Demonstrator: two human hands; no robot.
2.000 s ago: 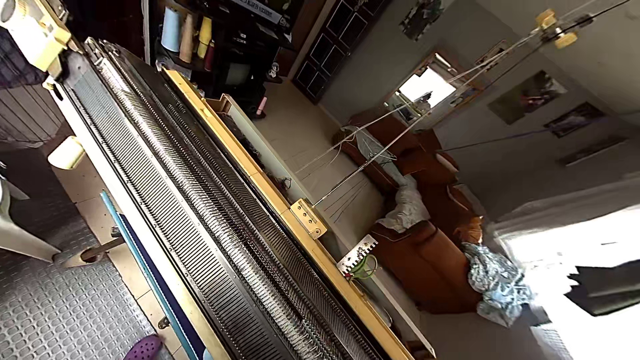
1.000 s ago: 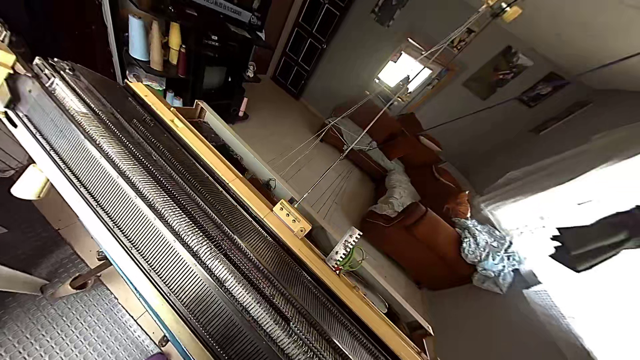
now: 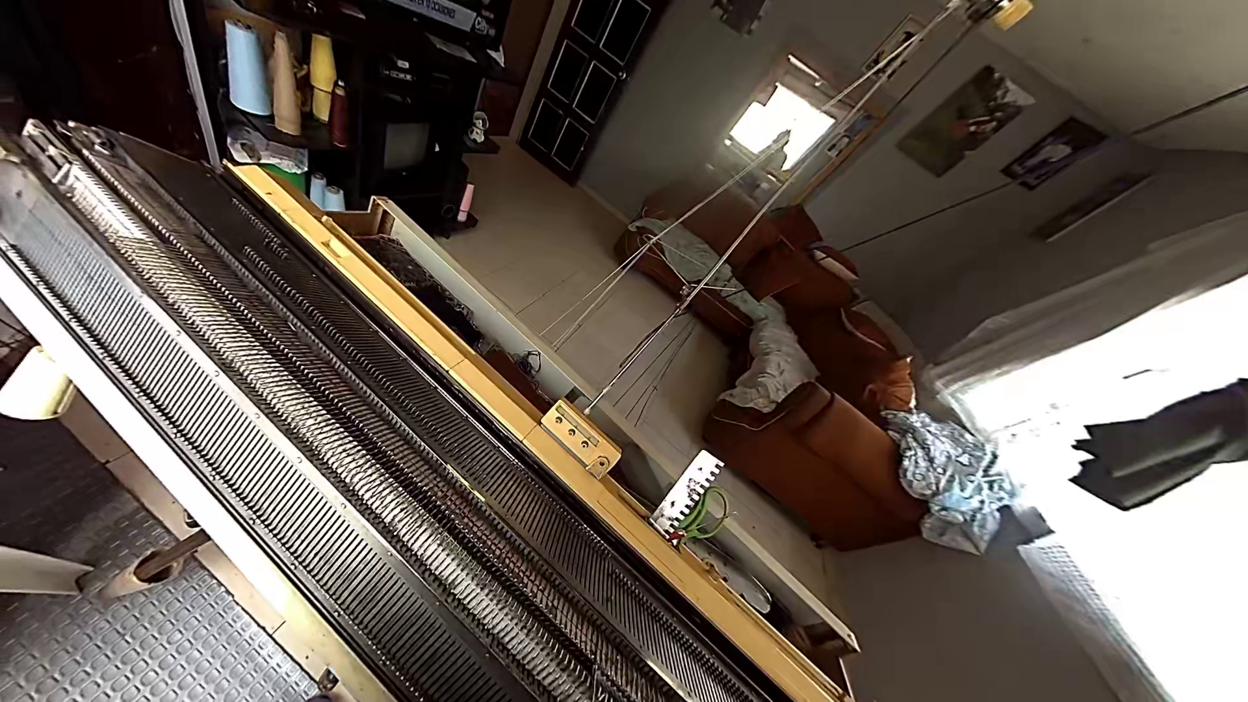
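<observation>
Neither of my hands is in the head view, so what they hold cannot be seen. A double-bed knitting machine (image 3: 322,419) runs diagonally from upper left to lower right, with rows of needles on both beds. Light knitted or yarn-like material (image 3: 361,468) lies in the gap between the beds. Along the far bed runs a yellow rail (image 3: 458,375). A yellow mast base (image 3: 581,438) sits on this rail, and a thin metal rod with yarn strands rises from it. To its right stand a white toothed comb (image 3: 687,495) and a green loop (image 3: 709,515).
Behind the machine is a long open box (image 3: 507,336) holding dark items. Cones of yarn (image 3: 249,68) stand on a dark shelf at the upper left. A brown sofa (image 3: 829,453) with cloths is at the right. A cream knob-like part (image 3: 37,385) juts out at the left edge.
The view has shifted, and the cream and yellow part at the machine's upper left end has left the frame. No hand appears in the earlier frames.
</observation>
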